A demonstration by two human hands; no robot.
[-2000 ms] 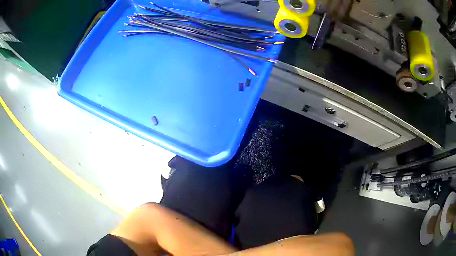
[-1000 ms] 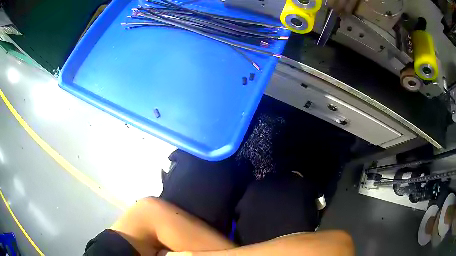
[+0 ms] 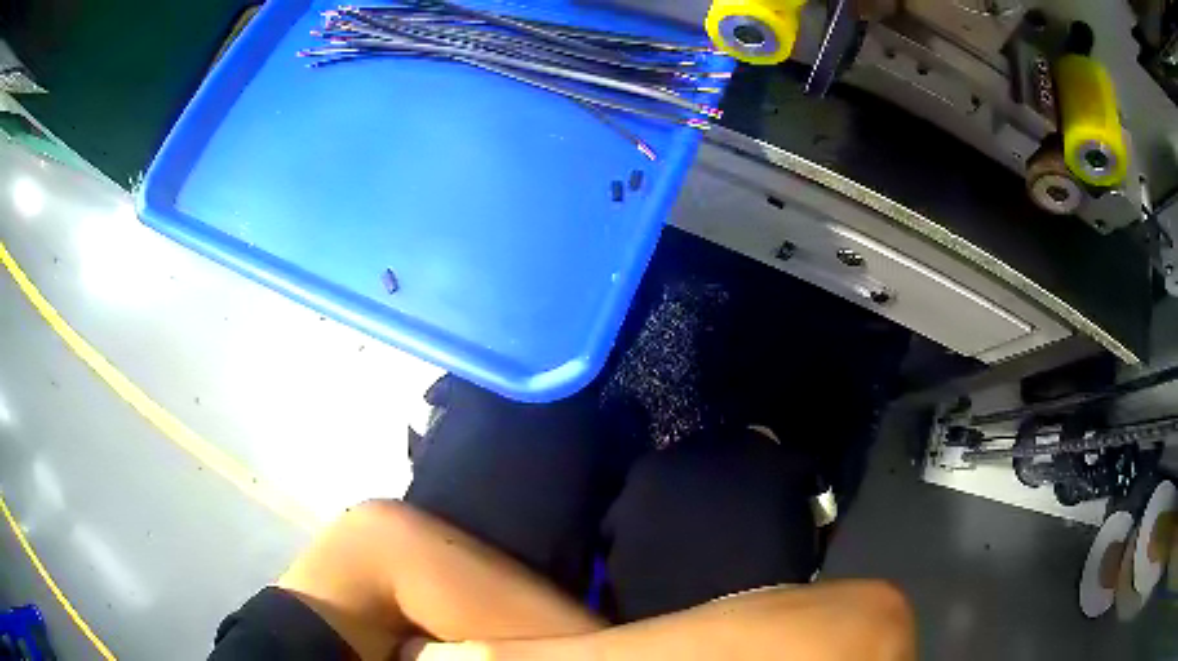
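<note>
A loose bundle of cut black wires (image 3: 517,62) with copper-coloured ends lies across the upper part of the blue catch tray (image 3: 362,329). One wire end splays down towards the tray's right side. Small dark offcuts (image 3: 390,280) lie on the tray floor, two of them near the right wall. My bare forearms are crossed over my lap at the bottom edge, away from the tray. What may be part of my right hand (image 3: 442,651) shows at the bottom edge, cut off, its fingers unclear. My left hand is not visible.
Yellow feed rollers (image 3: 754,29) stand beside the tray's top right corner, with another yellow roller (image 3: 1092,123) further right. A light grey drawer (image 3: 930,300) is below the machine. Pale discs (image 3: 1108,564) stand at lower right. A speckled heap (image 3: 665,368) lies under the bench.
The camera view has shifted slightly, so the tray and rollers sit higher in the picture. My forearms stay crossed. The wires and offcuts lie much as before.
</note>
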